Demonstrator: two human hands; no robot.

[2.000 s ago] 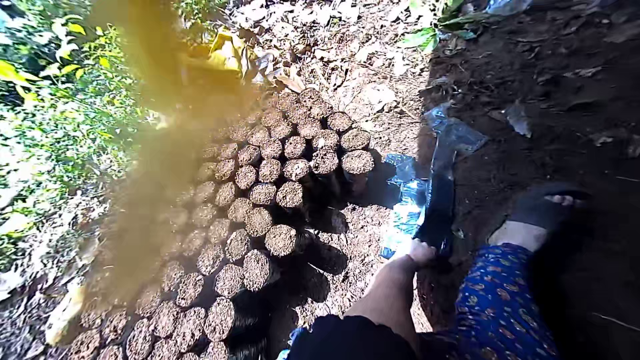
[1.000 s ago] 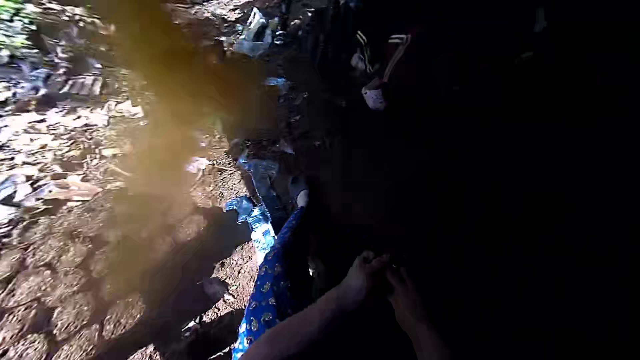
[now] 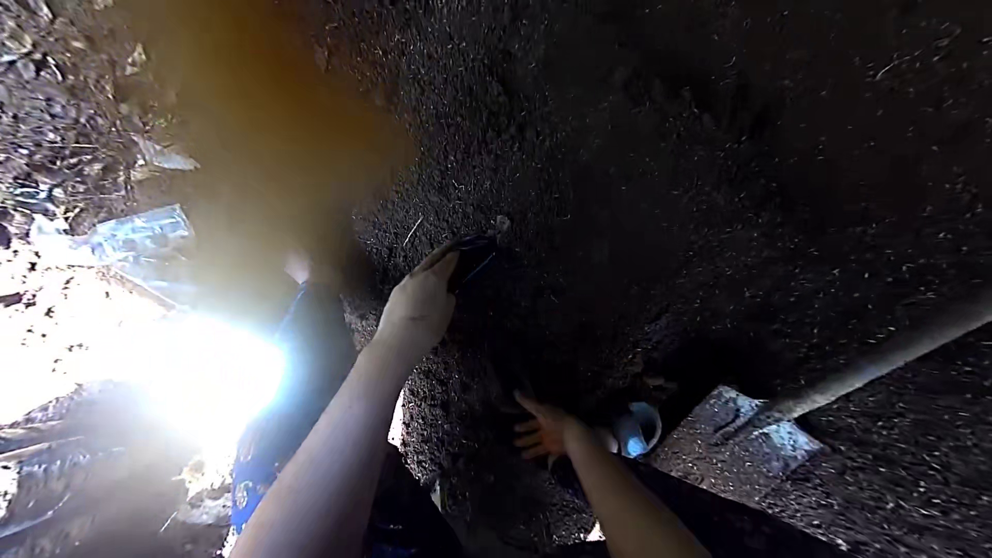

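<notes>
My left hand [image 3: 421, 304] reaches over the dark loose soil [image 3: 604, 232] near the middle of the view, closed on a small black plastic bag [image 3: 474, 260]. Lower and to the right, my right hand [image 3: 544, 430] is held low at the soil with its fingers spread and nothing visible in it. Just right of that hand lies a pale round cup or pipe piece [image 3: 639, 428]; whether it touches my wrist I cannot tell.
A hoe or spade with a metal blade [image 3: 798, 446] and a long handle [image 3: 891, 360] rests on the soil at the right. Clear plastic [image 3: 143, 232] lies at the left. My legs in blue patterned trousers [image 3: 248, 465] are below, beside glaring sunlit ground.
The view has swung from the filled soil bags to the shaded soil. My hands, close together one second ago, are now apart. The black bag is now visible in my left hand.
</notes>
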